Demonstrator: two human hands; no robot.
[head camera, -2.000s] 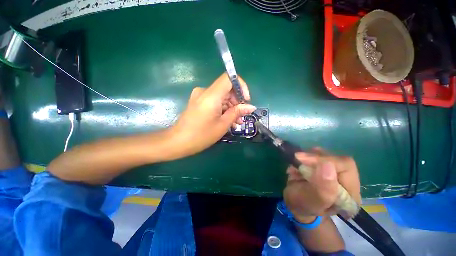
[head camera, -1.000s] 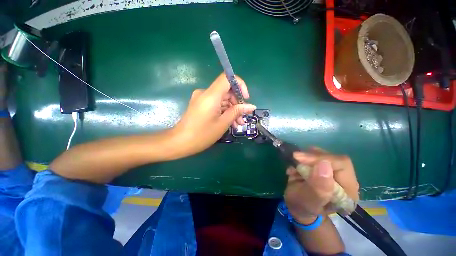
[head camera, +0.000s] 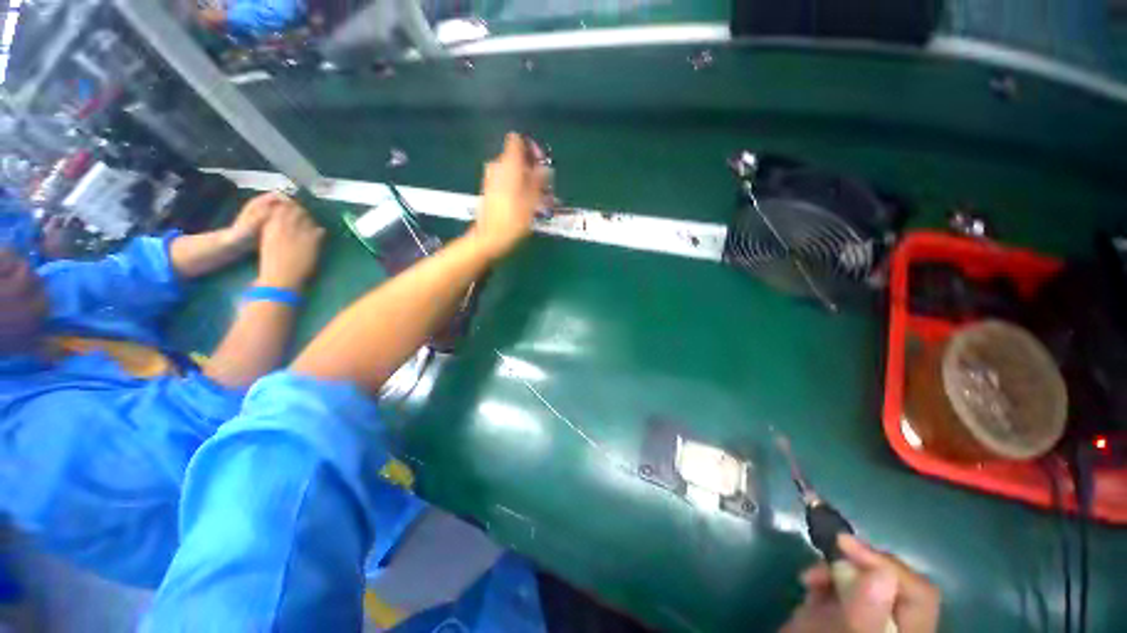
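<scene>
My left hand (head camera: 509, 198) is stretched far forward over the white strip (head camera: 643, 233). Small dark and silver bits show at its fingertips, too blurred to tell whether they are held. My right hand (head camera: 868, 596), cut off by the bottom edge, grips the soldering iron (head camera: 826, 522) by its pale grip. The iron's thin metal tip points up and forward, just right of the dark holding fixture (head camera: 665, 450) and apart from it. The fixture lies on the green mat with a bright, pale rectangular middle. Thin solder wire (head camera: 562, 418) runs towards it.
A black fan (head camera: 803, 229) stands beyond the fixture. A red tray (head camera: 900, 371) with a round tan pot (head camera: 1004, 390) is at the right, with black cables. The solder spool (head camera: 383, 220) is partly behind my left arm. Another person's hands (head camera: 287, 235) rest at the left.
My left hand has left the fixture and reached forward to the strip. The iron has moved off the unit to the right. The view has shifted, showing more of the bench beyond and another person.
</scene>
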